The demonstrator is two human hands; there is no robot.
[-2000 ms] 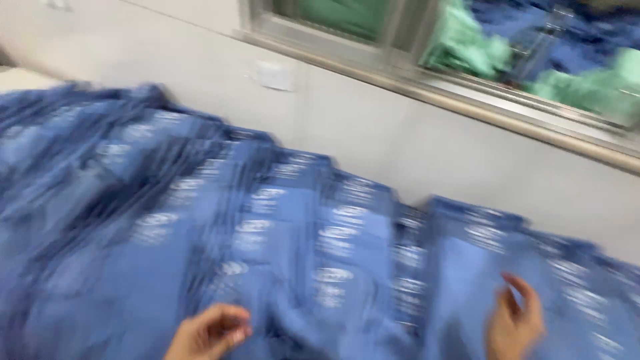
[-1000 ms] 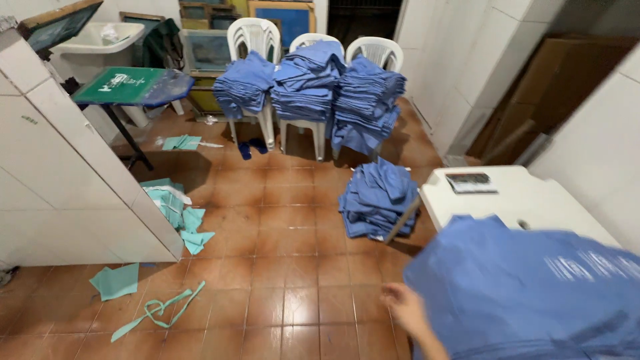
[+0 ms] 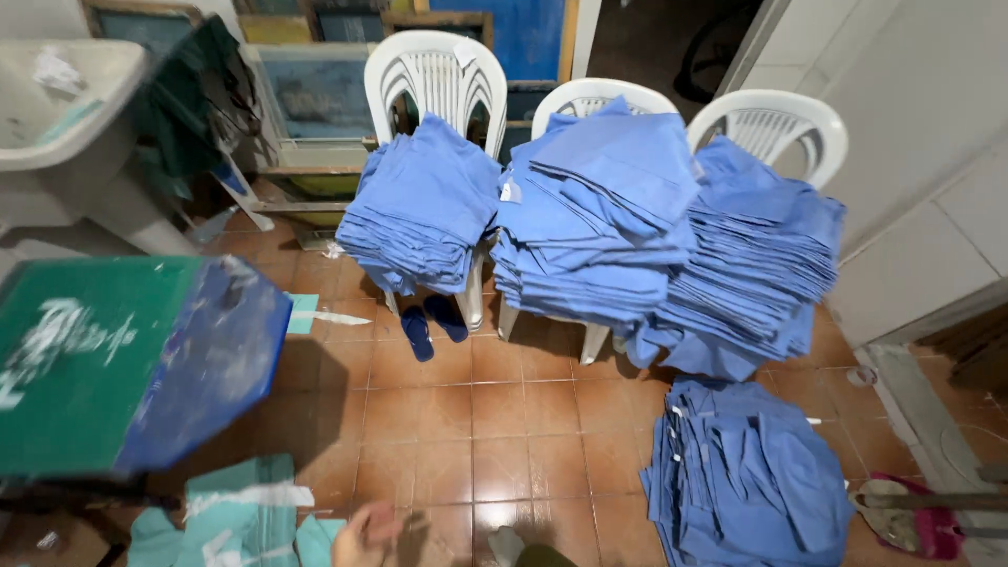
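Observation:
Low in the frame, my left hand (image 3: pixel 368 537) is over the tiled floor beside scraps of green fabric (image 3: pixel 244 504); its fingers are partly blurred and I see nothing held in it. My right hand is out of view. Folded blue garments are stacked on three white plastic chairs: a left stack (image 3: pixel 425 205), a middle stack (image 3: pixel 598 213) with its top pieces askew, and a tall right stack (image 3: pixel 756 252). Another blue garment pile (image 3: pixel 748 472) lies on the floor at the lower right.
A printing board (image 3: pixel 102 362) with green and blue surfaces juts in from the left. Behind it stands a white sink (image 3: pixel 71 150). Framed screens (image 3: pixel 315 94) lean at the back. Dark blue flip-flops (image 3: pixel 431 324) lie on the floor, and a pink-edged shoe (image 3: pixel 906 516) is at the lower right.
The view has swung from blue garments along a wall to the chairs, now closer. The white table and blue garments on it, at the right one second ago, have left the view.

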